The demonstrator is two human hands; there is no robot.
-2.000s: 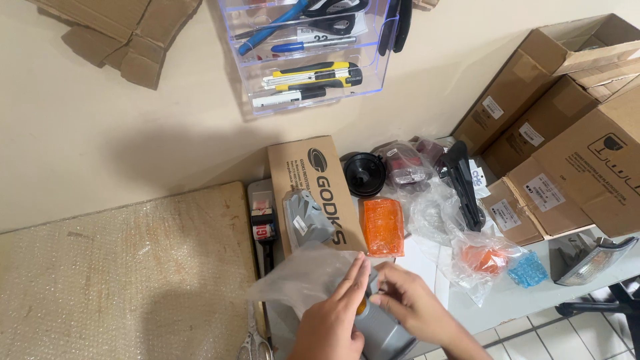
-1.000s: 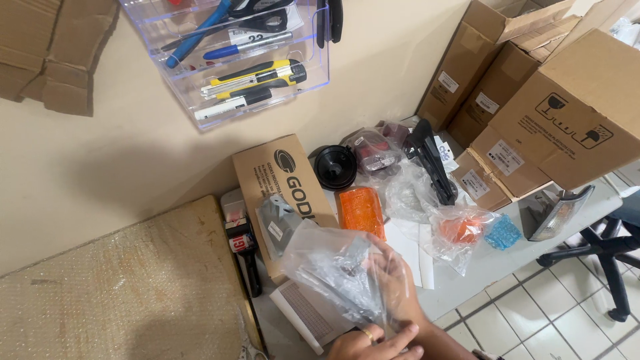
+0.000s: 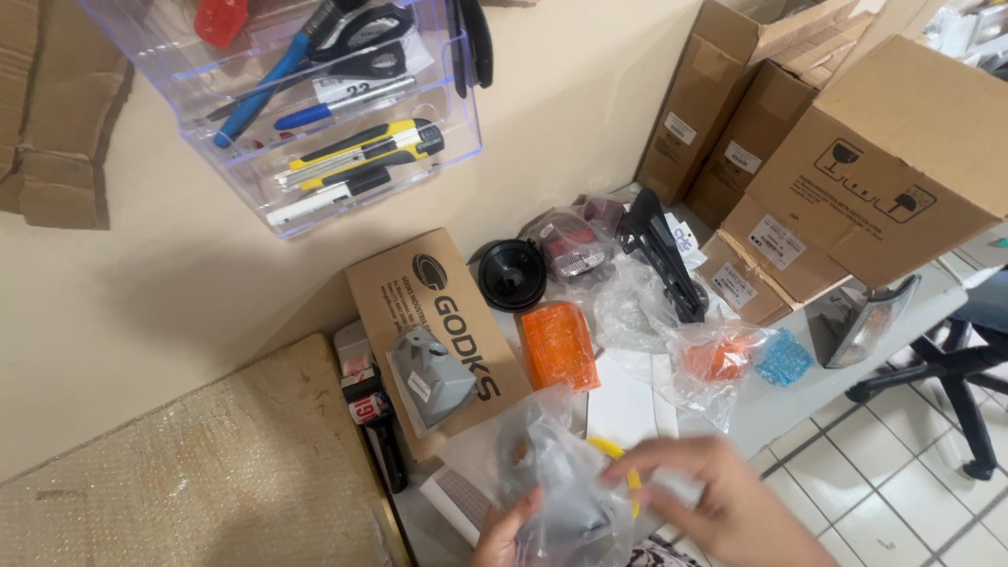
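Observation:
My left hand [image 3: 508, 529] grips a clear plastic bag [image 3: 563, 480] with a grey molded plastic part [image 3: 543, 457] inside it, low in the view. To its right my right hand [image 3: 709, 488] has its thumb and fingers at a yellow ring or band [image 3: 635, 482] beside the bag; motion blur hides whether the fingers are closed on it. A similar grey part [image 3: 433, 378] in a bag lies on the cardboard box [image 3: 382, 283] behind. Near the bag's top lies an orange ribbed lens [image 3: 561, 346].
A black round part [image 3: 512, 274], a bagged red lamp [image 3: 575, 244] and a black bracket [image 3: 665, 256] lie farther back. Cartons [image 3: 874, 165] stand at right, beside a lamp [image 3: 874, 319]. A tape dispenser [image 3: 374, 409] lies left. A clear organizer [image 3: 331, 118] holds cutters.
My hands have moved apart; my right hand is now right of the bag, at a yellow band. The grey part shows inside the bag. The view has moved closer.

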